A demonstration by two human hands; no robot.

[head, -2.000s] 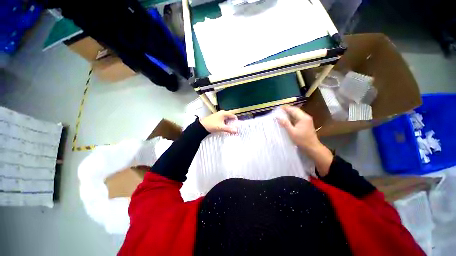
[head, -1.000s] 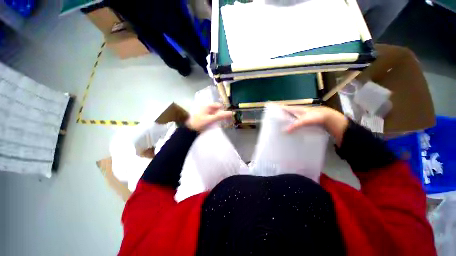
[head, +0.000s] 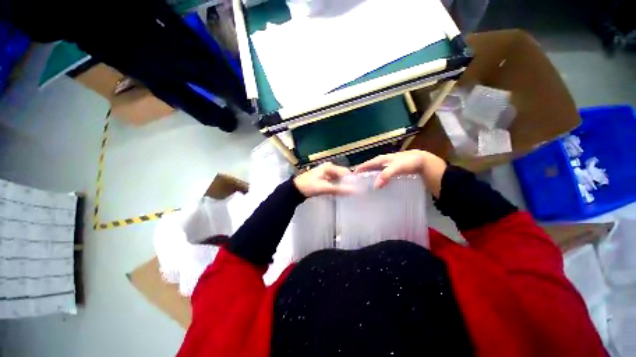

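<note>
A clear-white ribbed air-column bag (head: 380, 213) hangs in front of my waist, its lower part hidden behind my body. My left hand (head: 324, 180) pinches its upper edge near the middle. My right hand (head: 401, 166) holds the top edge just to the right, fingers bent over it. The hands are close together, and the fingertips and film between them are slightly blurred. A vertical gap or fold line runs down the bag below my left hand.
A trolley (head: 362, 97) with a white sheet (head: 362, 45) stands ahead. An open carton (head: 526, 90) with bags and a blue tote (head: 607, 167) are right. More bags (head: 188, 244) lie left. A person's dark legs (head: 174, 63) and palletised white cartons (head: 35, 247) are further left.
A second ago my hands were apart with a bag part under each and a wide gap between. Now they have come together at the top edge, and the parts lie side by side. The view has shifted.
</note>
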